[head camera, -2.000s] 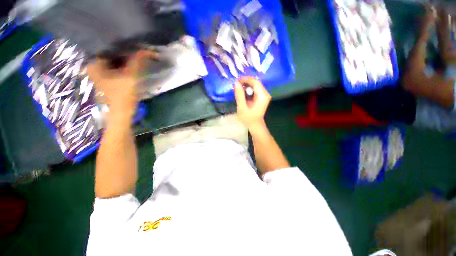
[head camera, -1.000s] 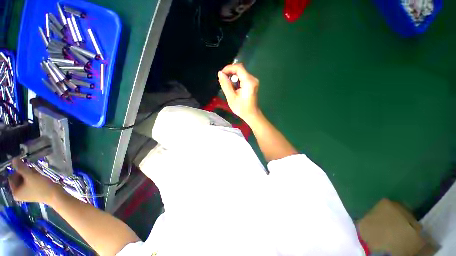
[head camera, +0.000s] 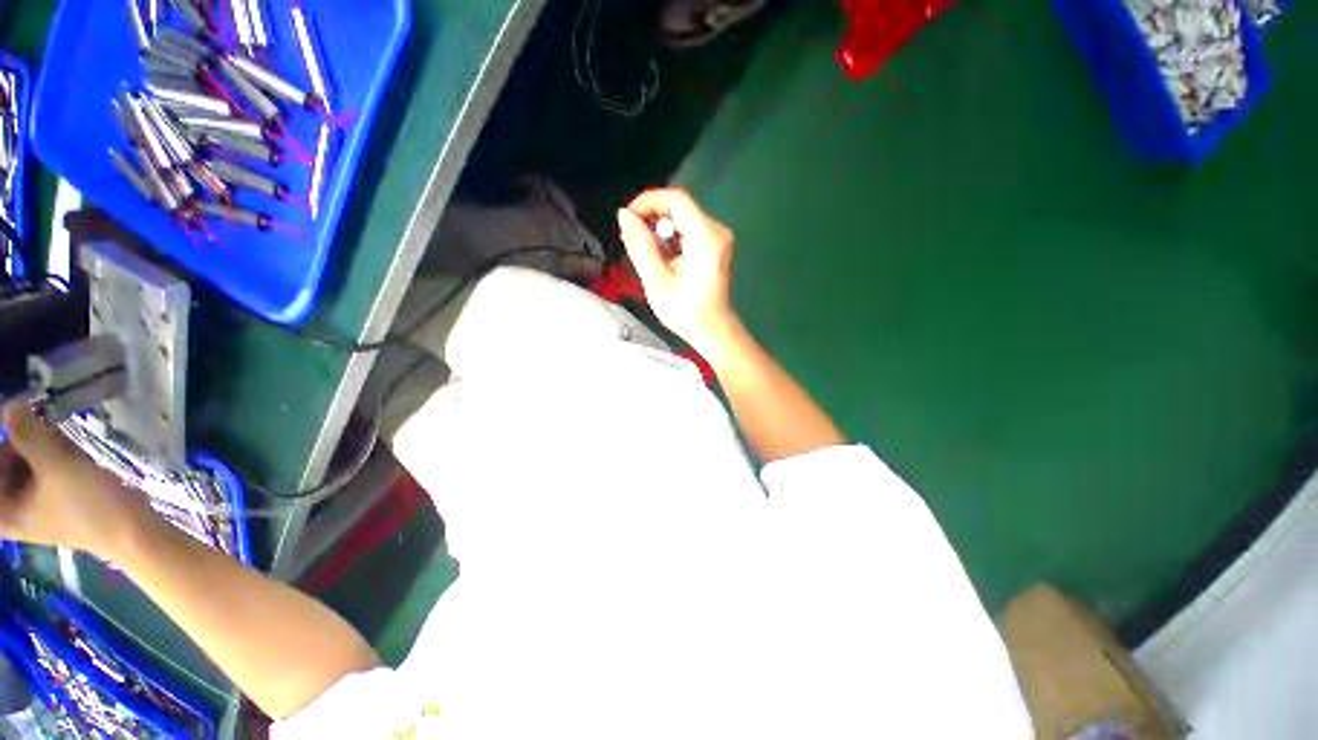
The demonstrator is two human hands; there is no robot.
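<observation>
My left hand (head camera: 65,492) is at the left picture edge, partly cut off, with its fingertips beside the grey metal press fixture (head camera: 80,373). Whether it holds a tube cannot be seen. The fixture stands out from a metal base plate with holes (head camera: 140,347). My right hand (head camera: 687,275) is away from the bench, fingers curled around a small metal tube (head camera: 666,229) whose pale round end shows. The right parts bin (head camera: 275,284), a blue tray, holds loose silver tubes with dark ends and thin reddish wires. The left parts bin (head camera: 240,528) holds more tubes, partly hidden by my left forearm.
The bench's metal edge (head camera: 419,246) runs diagonally, with dark cables (head camera: 354,347) crossing it. More blue bins (head camera: 109,672) are at lower left. A red object (head camera: 882,32), a blue floor bin of pale parts (head camera: 1142,101) and a brown box (head camera: 1077,665) are on the right.
The view has turned, putting the press and bins on the left. My right hand has left the right parts bin's edge and is beside the bench. My left hand has shifted toward the left picture edge.
</observation>
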